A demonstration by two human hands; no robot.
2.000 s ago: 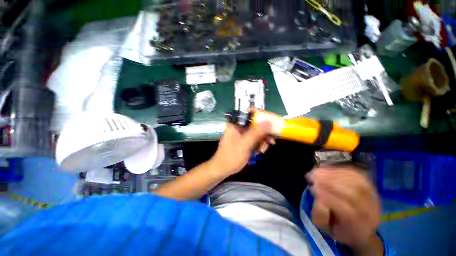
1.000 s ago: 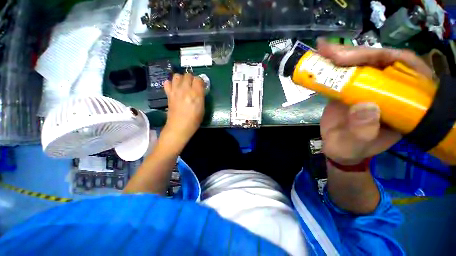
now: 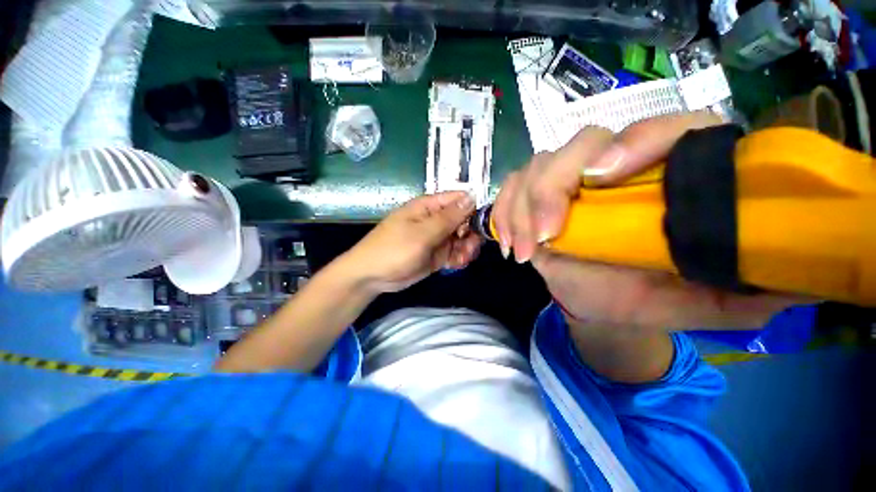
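The electric screwdriver (image 3: pixel 615 216), thick and yellow-orange with a black band, lies nearly level in my right hand (image 3: pixel 596 221). Its dark tip points left, close to the fingertips of my left hand (image 3: pixel 423 240). The fingertips of my left hand are together at the tip, by the lower end of the phone mid-frame (image 3: pixel 461 144). Whether they pinch a small part cannot be seen. The silver-white mid-frame, with a dark slot, lies on the green bench at its near edge.
Black phone batteries (image 3: pixel 264 120), a crumpled clear bag or dish (image 3: pixel 353 132), a white labelled box (image 3: pixel 346 60) and a clear round dish (image 3: pixel 401 50) lie left of the frame. The white desk fan (image 3: pixel 101 216) stands lower left. Printed paper (image 3: pixel 624 106) lies right.
My left hand has moved from beside the batteries to the frame's lower end. My right hand has brought the screwdriver down and left, its tip now at my left fingertips.
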